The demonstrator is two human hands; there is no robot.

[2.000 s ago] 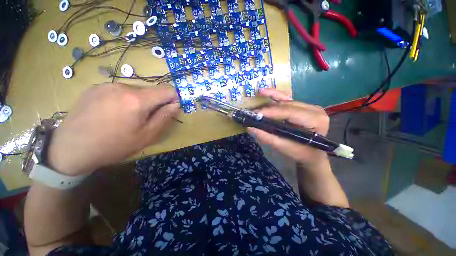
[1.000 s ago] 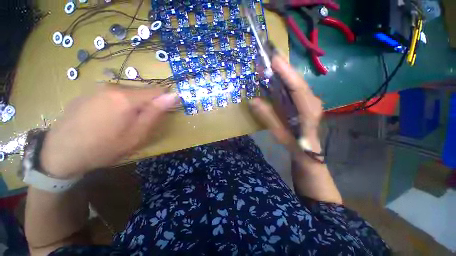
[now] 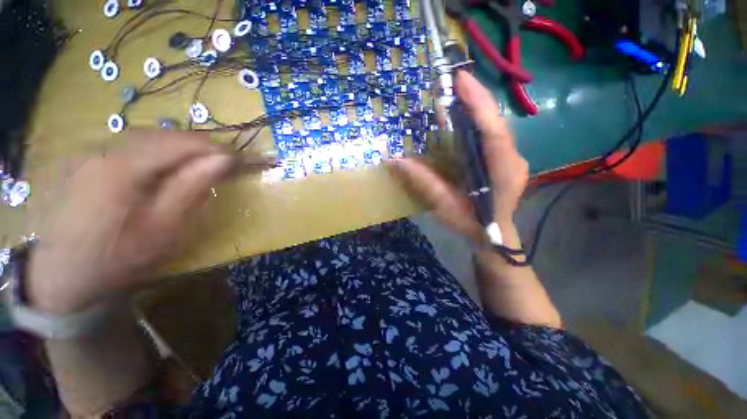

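The blue PCB panel (image 3: 340,82) lies on the tan board, its near row bright with glare. White round discs (image 3: 198,112) on dark lead wires fan out to its left. My right hand (image 3: 483,155) holds the soldering iron (image 3: 471,147) upright-angled at the panel's right side, its shaft pointing away from me. The iron's tip is not clear to see. My left hand (image 3: 139,204) is blurred, left of the panel's near corner, with its fingertips close together near some dark wires; I cannot tell whether it grips one.
Red-handled cutters (image 3: 513,61) lie right of the panel on the green bench top (image 3: 565,123). A black box (image 3: 614,24) stands at the upper right, with a yellow item (image 3: 681,65) beside it. A dark wire sheaf (image 3: 29,57) is at the far left. Blue bins (image 3: 698,176) are below the bench.
The iron has swung from the panel's near left corner to its right side and now points away from me. My left hand has moved left from the panel's corner.
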